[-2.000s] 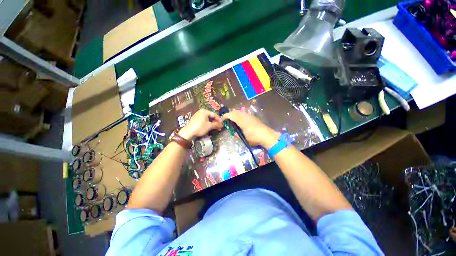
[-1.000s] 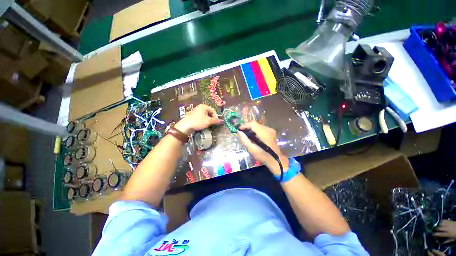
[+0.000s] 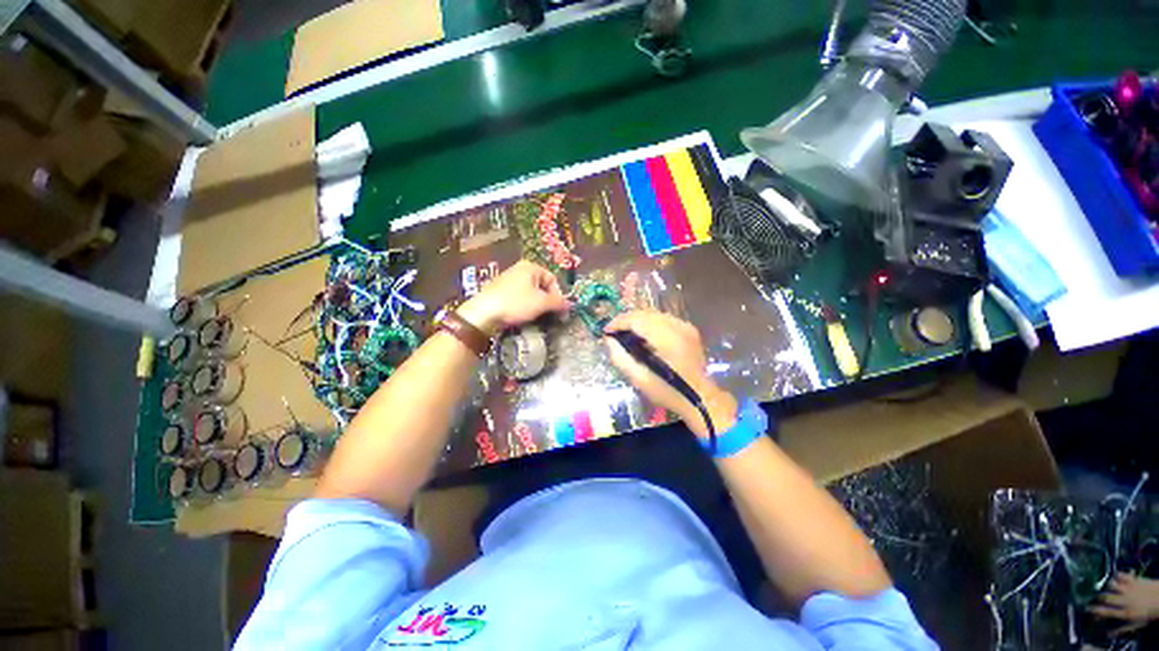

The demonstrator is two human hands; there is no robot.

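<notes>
A green ring circuit board [image 3: 597, 303] lies on the brown printed work sheet [image 3: 489, 248] between my hands. My right hand [image 3: 661, 360] holds the black soldering iron [image 3: 646, 354], its front end at the ring's lower edge. My left hand [image 3: 524, 300] is at the ring's left side with fingertips pinched together; whether they hold a thin wire is too small to tell. A round clear coil-like part [image 3: 521, 355] stands on the sheet below my left hand.
Green rings with wires [image 3: 381, 343] and rows of round parts [image 3: 216, 382] are at left. A clear funnel hood [image 3: 826, 134], black soldering station [image 3: 947, 204], pale-handled tool [image 3: 841, 349] and blue tray [image 3: 1099, 191] are at right. Another person's hand [image 3: 1129, 599] shows at lower right.
Since two seconds ago, the green ring has come into clear view between my hands and my right hand has moved lower. In the last second my hands have barely moved; the view shifted slightly.
</notes>
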